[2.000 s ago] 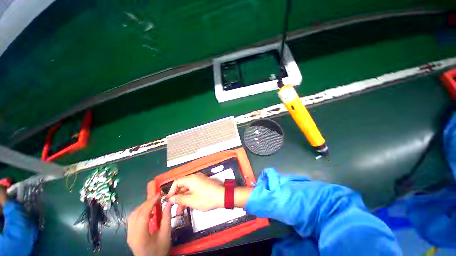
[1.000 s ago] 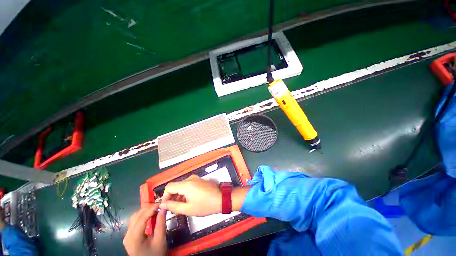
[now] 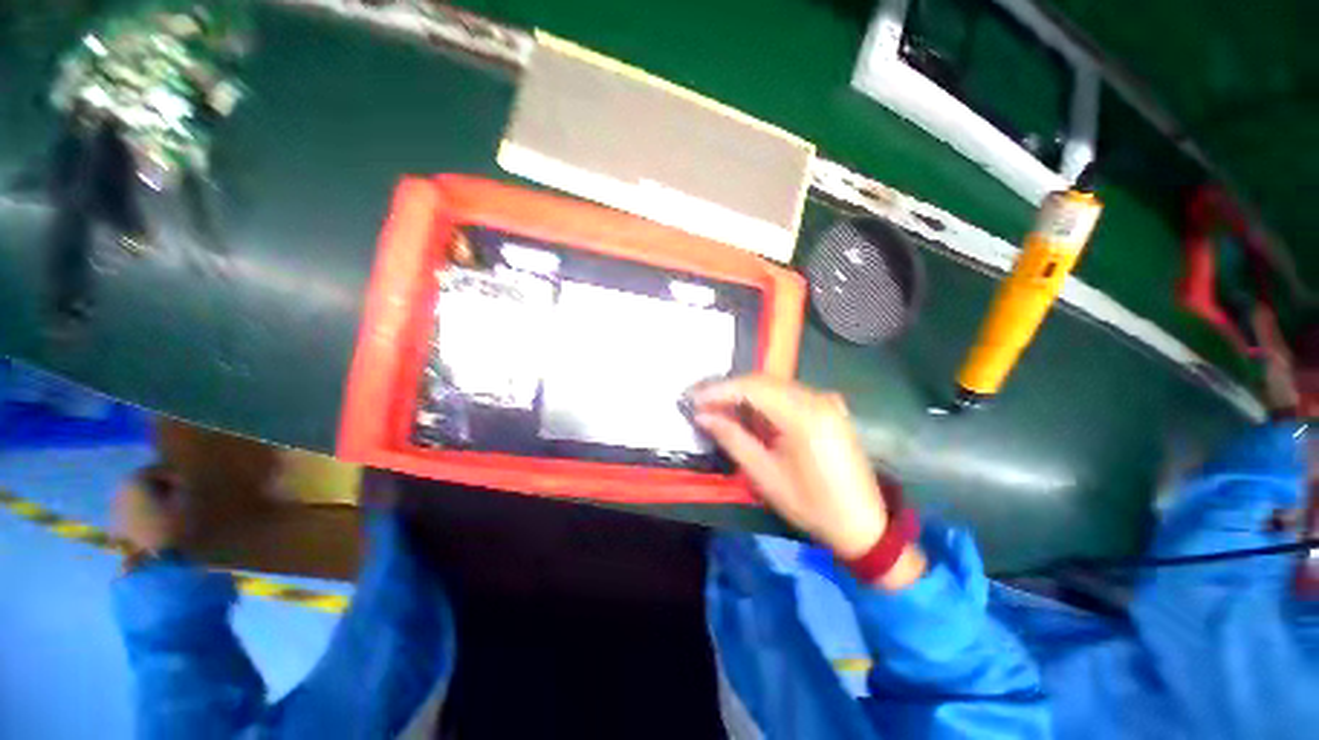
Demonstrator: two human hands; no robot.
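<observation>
The opened tablet unit [image 3: 492, 409] lies inside a red-orange holding frame [image 3: 379, 325] at the bench's front edge. Its large white battery [image 3: 622, 347] shines with glare; silver parts show at its left end. My right hand [image 3: 796, 448], with a red wristband, has its fingertips at the battery's lower right corner. They are close together; whether they pinch anything cannot be told. What appears to be my left hand [image 3: 152, 513] is blurred at the lower left, off the bench and away from the tablet. Its fingers are unclear.
A ruled adhesive sheet [image 3: 658, 145] and a round screw dish [image 3: 864, 282] lie behind the frame. A yellow screwdriver [image 3: 1027, 297] is to their right. A white frame [image 3: 955, 123] is beyond the rail. Small cabled parts [image 3: 145, 94] are upper left. A person's blue sleeve [image 3: 1230, 506] is at right.
The view has swung and tilted down. My hands have parted: the right moved from the tablet's left end to its right end, the left apparently dropped away beyond the bench edge.
</observation>
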